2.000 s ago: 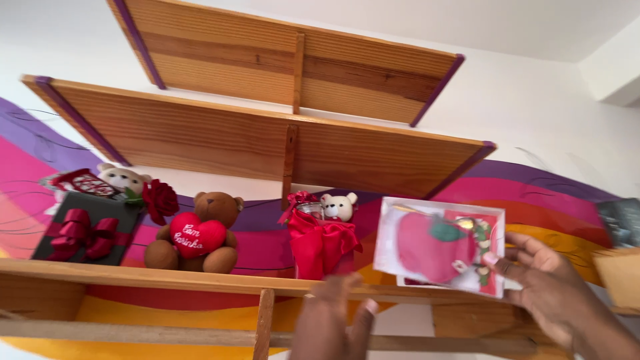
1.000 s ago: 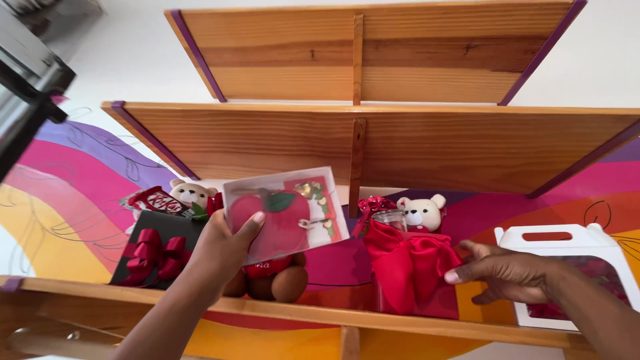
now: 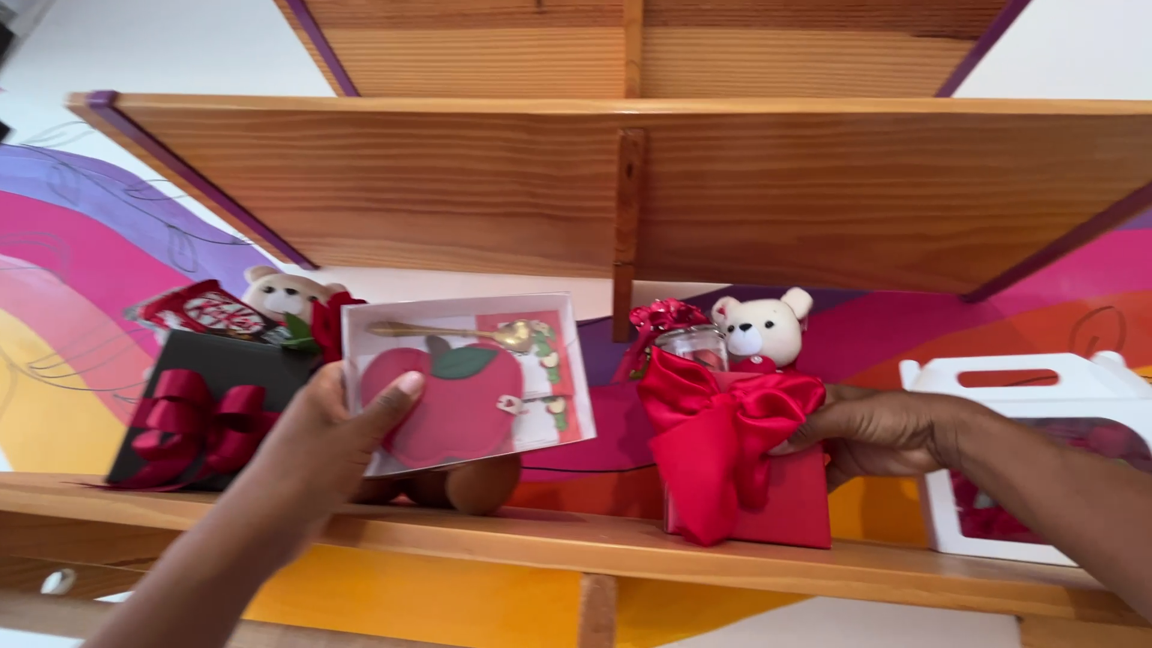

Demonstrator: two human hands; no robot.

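Note:
My left hand (image 3: 346, 432) holds a white gift box with a clear lid (image 3: 468, 382), its thumb on the lid. A red apple-shaped item, a golden spoon and a patterned card show inside. Behind the box a brown teddy bear (image 3: 486, 486) is mostly hidden. My right hand (image 3: 864, 432) grips the right side of a red gift box with a satin bow (image 3: 747, 450), which stands on the wooden shelf (image 3: 540, 535). From that box rise a cream plush bear (image 3: 763, 331) and a clear jar (image 3: 693, 345).
A black gift box with a dark red bow (image 3: 216, 405), a chocolate bar (image 3: 211, 310) and another cream bear (image 3: 286, 295) stand at the left. A white windowed carry box (image 3: 1026, 369) is at the right. An upper wooden shelf (image 3: 432, 189) overhangs them.
The clear-lidded box, by my right hand at first, is now in my left hand at the left. My right hand has taken hold of the red gift box.

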